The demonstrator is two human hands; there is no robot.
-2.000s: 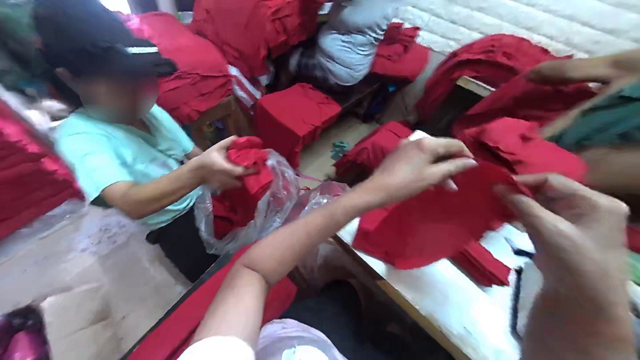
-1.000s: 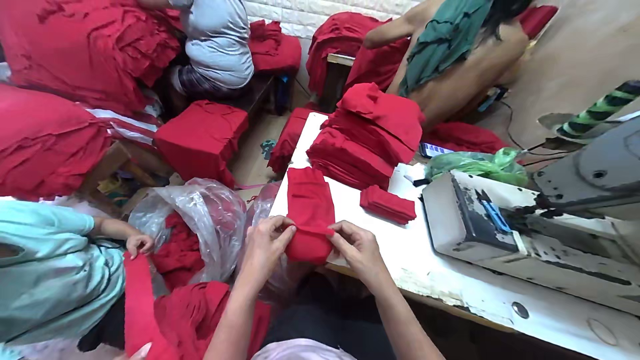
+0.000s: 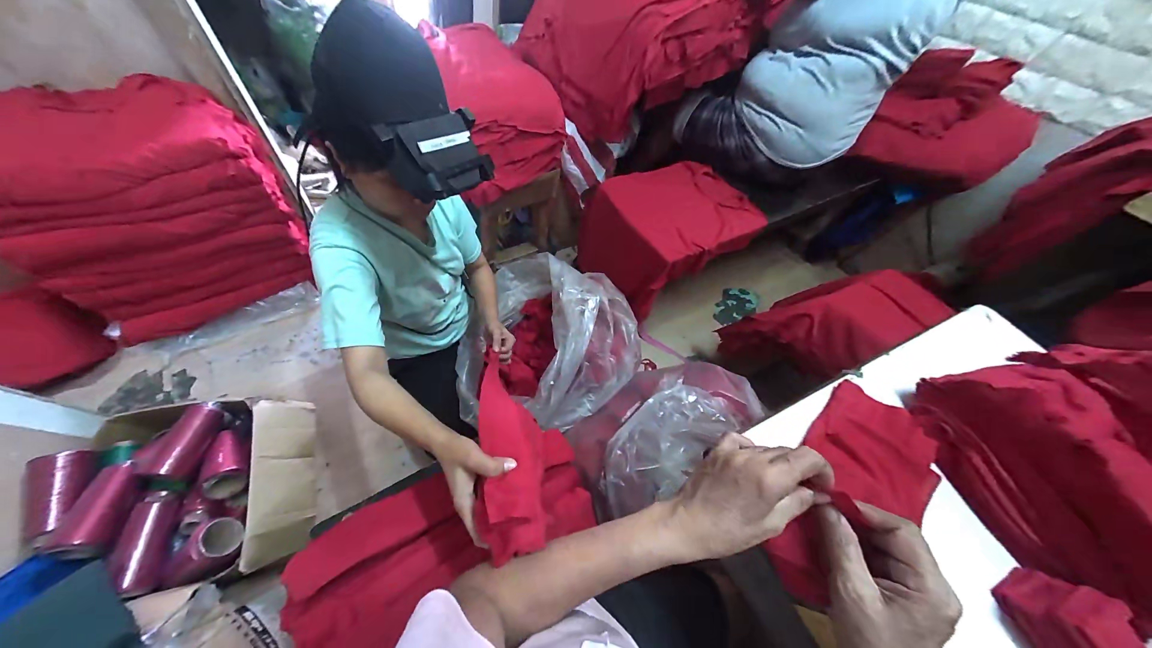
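Observation:
My left hand (image 3: 751, 495) pinches the edge of a red fabric piece (image 3: 873, 450) between thumb and fingers. Close beside it, my right hand (image 3: 886, 576) grips the same edge. The piece lies partly on the white tabletop (image 3: 967, 531) and hangs over its near edge. To the right on the table rest a stack of red fabric pieces (image 3: 1017, 459) and a smaller red bundle (image 3: 1066, 612). Across from my left forearm, a person in a light green shirt (image 3: 396, 270) holds a red fabric strip (image 3: 513, 459) above a red fabric pile (image 3: 414, 549).
A cardboard box (image 3: 281, 481) of magenta thread cones (image 3: 148, 540) stands at left. Clear plastic bags (image 3: 594, 342) with red fabric are in the middle. Large red fabric stacks (image 3: 135, 207) lie behind. Another person in grey (image 3: 810, 90) sits near a covered red pile (image 3: 666, 216).
The view has swung left since one second ago. My hands have come closer together on the red piece. The person in green now holds the strip upright with both hands.

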